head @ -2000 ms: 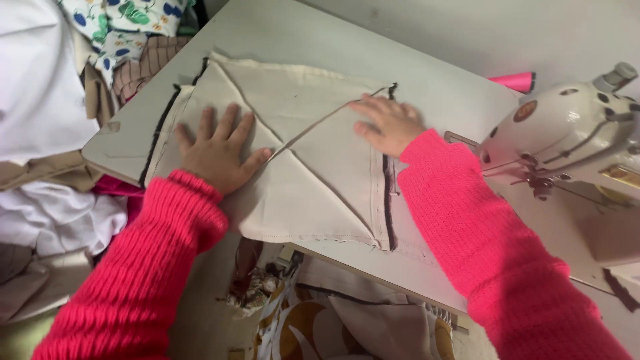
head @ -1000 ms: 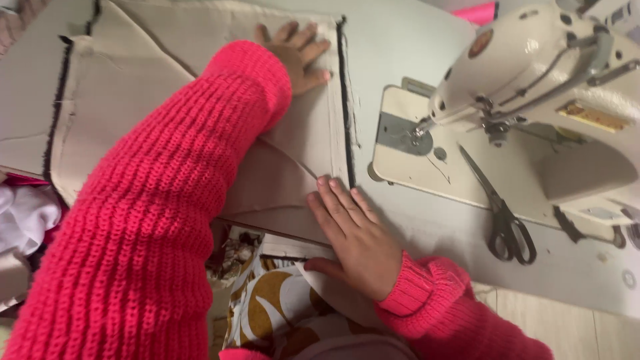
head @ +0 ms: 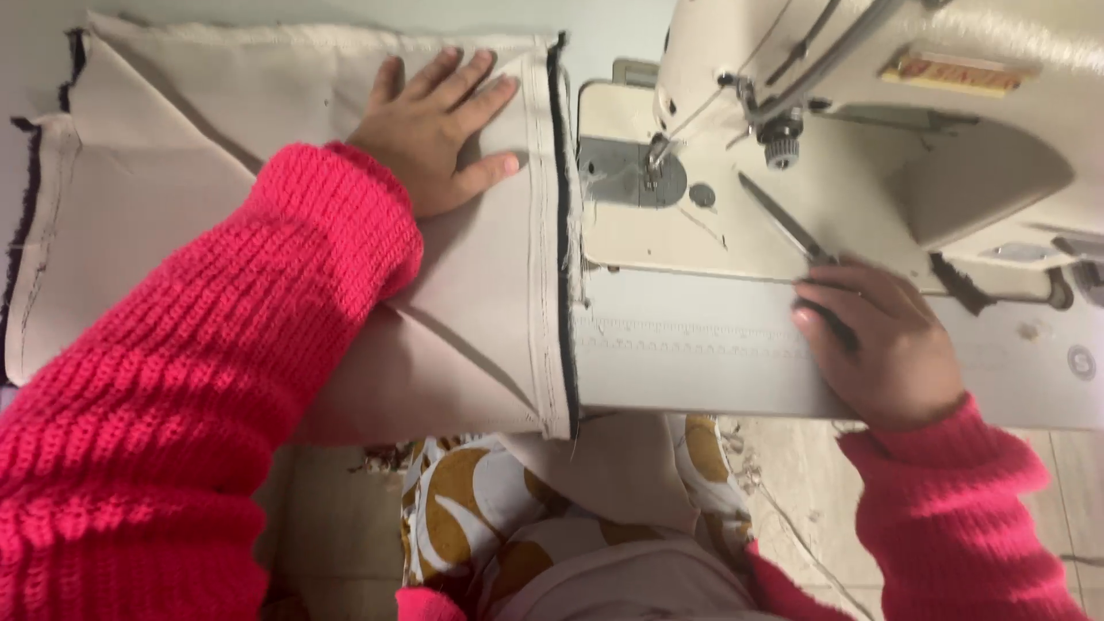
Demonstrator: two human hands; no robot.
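A cream fabric piece (head: 466, 285), stitched along its sides and edged with dark strips, lies on the table left of the sewing machine. Diagonal folds cross it. My left hand (head: 440, 129) rests flat on its upper right part, fingers spread, holding nothing. Over the handles of a pair of scissors (head: 789, 222) is my right hand (head: 880, 336), its fingers curled around them; the blades point up and left across the machine bed. My palm hides most of the handles.
The sewing machine (head: 992, 164) stands at the right, its needle and presser foot above the metal plate (head: 621, 168). A printed ruler runs along the table's front part (head: 690, 371). Patterned cloth (head: 457, 500) covers my lap below the edge. A dark scrap (head: 962, 283) lies by the machine bed.
My right hand has left the fabric's lower right corner and moved right onto the scissors, which lay free on the table. My left hand remains on the fabric. The view has shifted right.
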